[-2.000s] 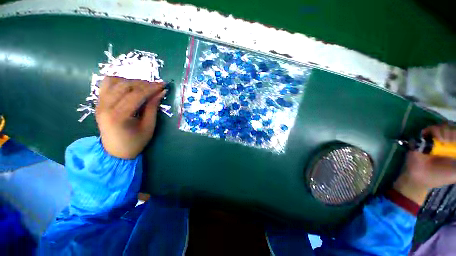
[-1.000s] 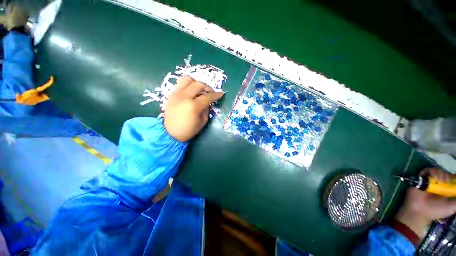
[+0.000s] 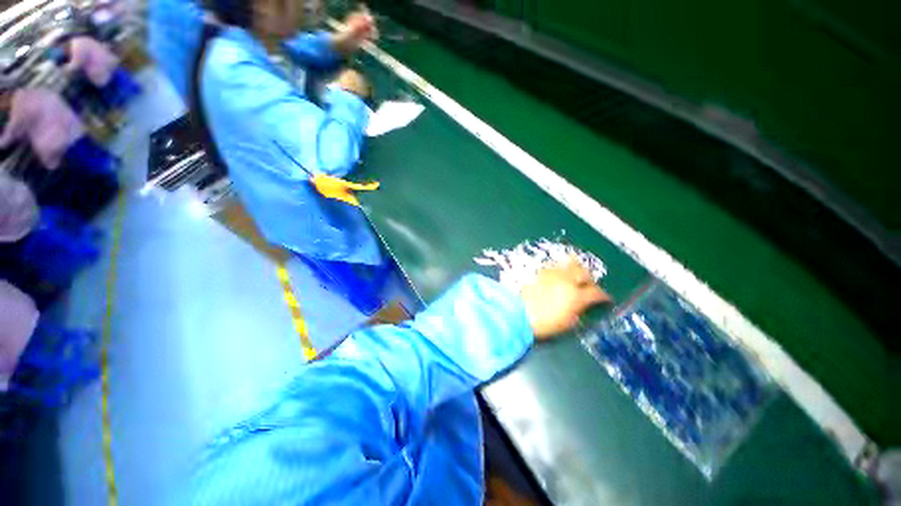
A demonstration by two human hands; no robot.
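Observation:
My left hand (image 3: 561,299) is at the near right edge of the loose pile of white strips (image 3: 529,259) on the green bench. Its fingers are bent together and blurred, so I cannot tell whether they hold a strip. The clear zip-lock bag (image 3: 682,374) with many small blue parts lies just right of my left hand. My right hand and the electric screwdriver are out of the picture.
A worker in a blue smock (image 3: 267,138) sits further up the bench, with a white sheet (image 3: 393,117) near their arm. A yellow-orange object (image 3: 341,188) is beside them. The white rail (image 3: 593,212) runs along the green conveyor belt (image 3: 652,198). More people are at far left.
The view has swung left, bringing the other worker and the aisle into view. My right hand, the screwdriver and the round screw tray have left the picture. My left hand stays by the pile.

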